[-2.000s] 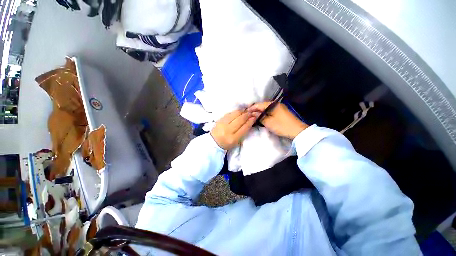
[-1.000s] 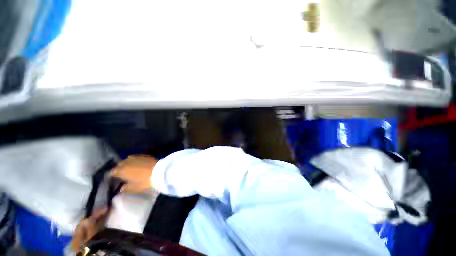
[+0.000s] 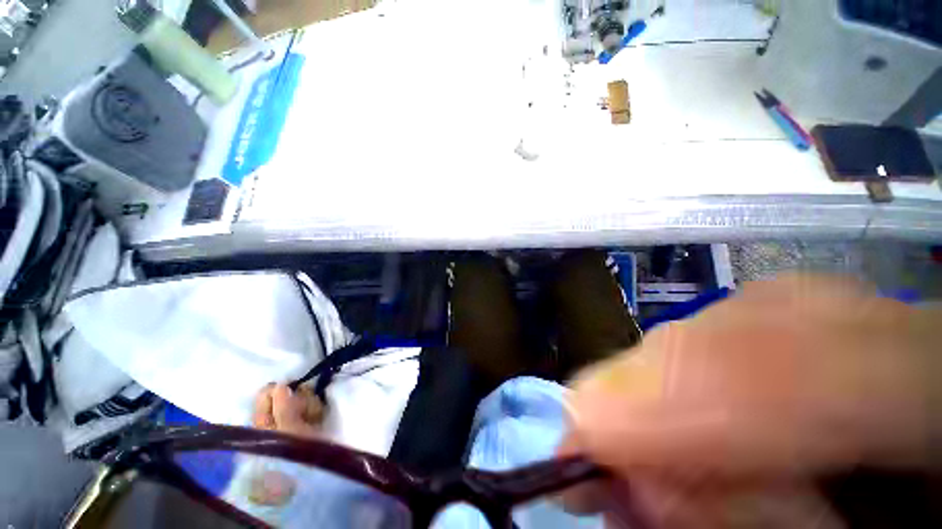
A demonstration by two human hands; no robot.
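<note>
My left hand (image 3: 291,405) is at the lower left, fingers closed on the black band (image 3: 336,362) at the edge of the white garment panel (image 3: 207,336). The panel hangs below the table's front edge, with a white and black piece beside it. My right hand (image 3: 744,393) is large, blurred and very near the camera at the lower right. Its fingers are at the dark frame of the eyeglasses (image 3: 382,470), pinching the frame near its right part.
The white machine table (image 3: 413,134) spans the top. On it are a tan block (image 3: 618,101), blue and pink snips (image 3: 785,121), a smartphone (image 3: 873,153), a blue strip (image 3: 264,119) and a grey box (image 3: 129,119). Piled cut pieces (image 3: 41,248) stand at left.
The view has swung up over the table. My right hand has left the garment and come up to the eyeglasses. My left hand stays on the garment.
</note>
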